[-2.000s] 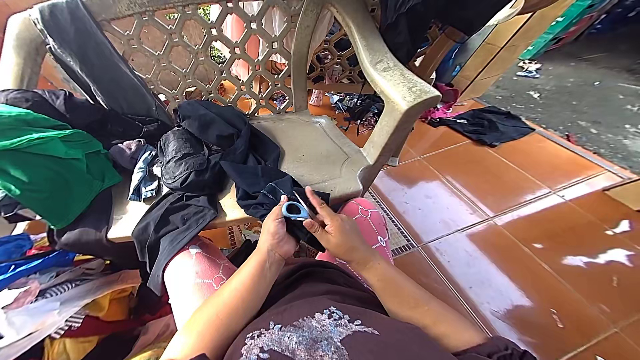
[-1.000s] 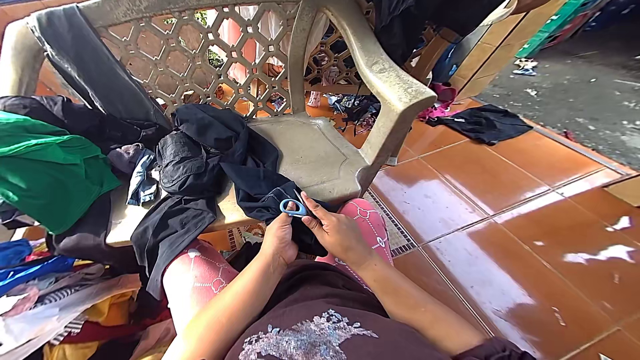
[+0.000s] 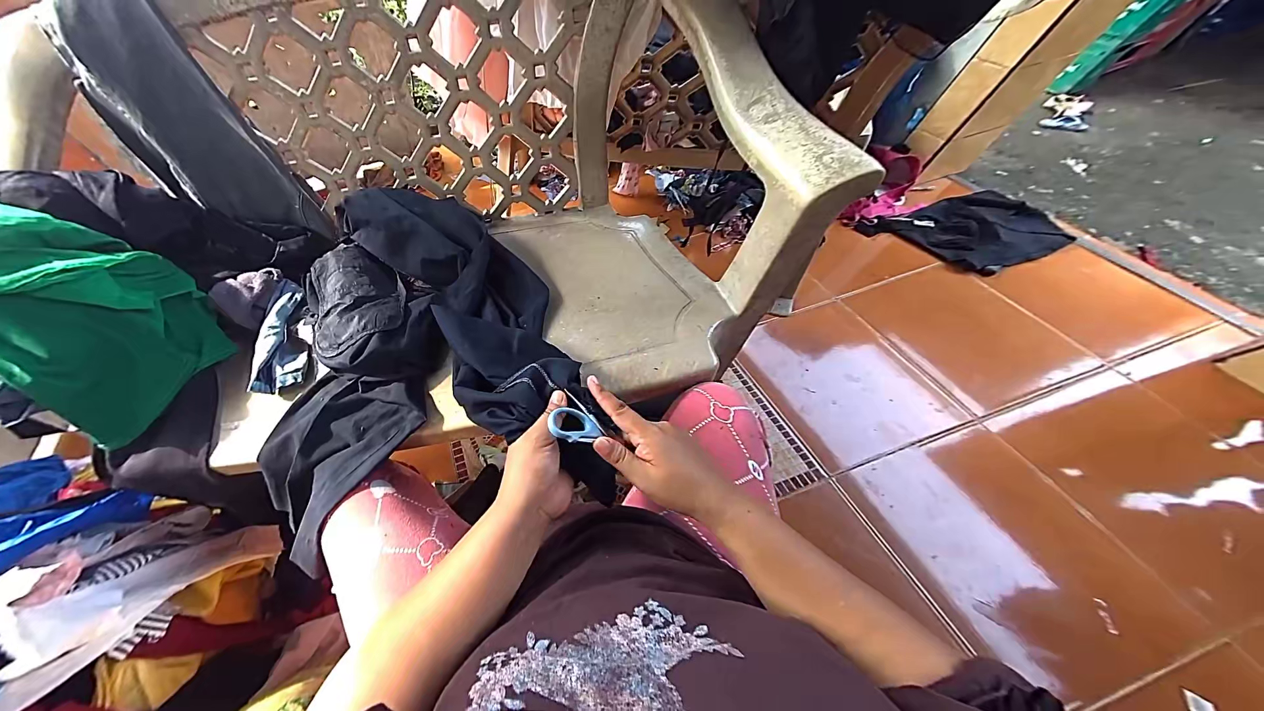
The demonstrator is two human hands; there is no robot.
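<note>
Small scissors with a blue handle (image 3: 575,425) lie between my two hands, over the edge of a navy cloth garment (image 3: 504,360). My left hand (image 3: 538,464) is closed, its thumb against the handle loop. The thumb of my right hand (image 3: 657,454) is by the handle's other side; its index finger stretches up over the dark cloth, and its grip is partly hidden. The blades are hard to make out against the cloth. The garment drapes from a beige plastic bench seat (image 3: 632,296) toward my knees.
Green cloth (image 3: 99,326) and more dark garments (image 3: 365,306) cover the bench's left part. Mixed cloth scraps (image 3: 128,602) are heaped at lower left. The bench armrest (image 3: 790,148) rises ahead to the right. A black garment (image 3: 978,232) lies on the orange tile floor (image 3: 918,395) near cardboard (image 3: 1007,89).
My right index finger and thumb closed in around the scissors' handle one second ago; they are now farther apart. The scissors have stayed between my hands at the garment's edge.
</note>
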